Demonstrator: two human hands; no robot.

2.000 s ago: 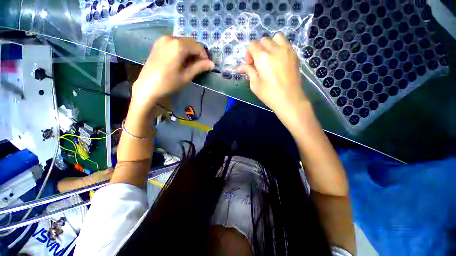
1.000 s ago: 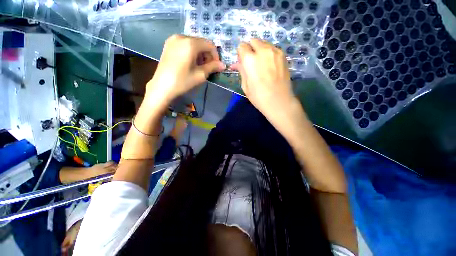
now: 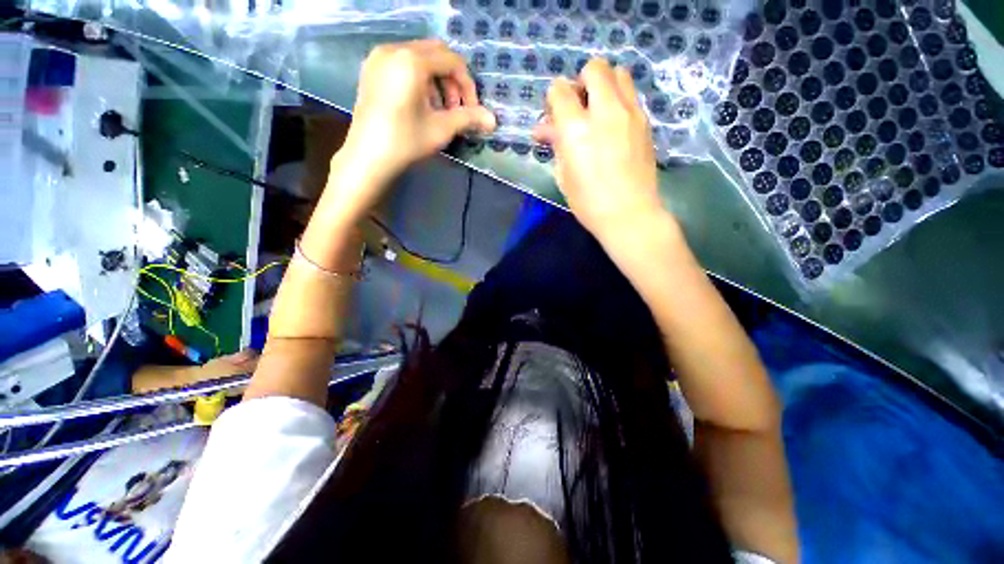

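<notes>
A clear blister tray with rows of round black discs (image 3: pixel 528 63) lies on the bench in front of me, with a glossy clear film or cover over part of it. My left hand (image 3: pixel 410 110) is at its near left edge, thumb and fingers curled together. My right hand (image 3: pixel 600 138) is over the near edge to the right, fingertips bent down. A small gap separates the hands. Whether either hand pinches a small part or the film edge is hidden by the fingers.
A second disc-filled tray (image 3: pixel 870 127) lies angled at the right. Crumpled clear film (image 3: pixel 275 28) lies at the upper left. A white equipment panel (image 3: pixel 83 165) and yellow wires (image 3: pixel 176 300) are at the left. Another person's forearm (image 3: pixel 182 375) shows at lower left.
The hands were almost touching a second ago and are now slightly apart. Trays and bench have shifted right in the picture, and the hands sit a little higher in it.
</notes>
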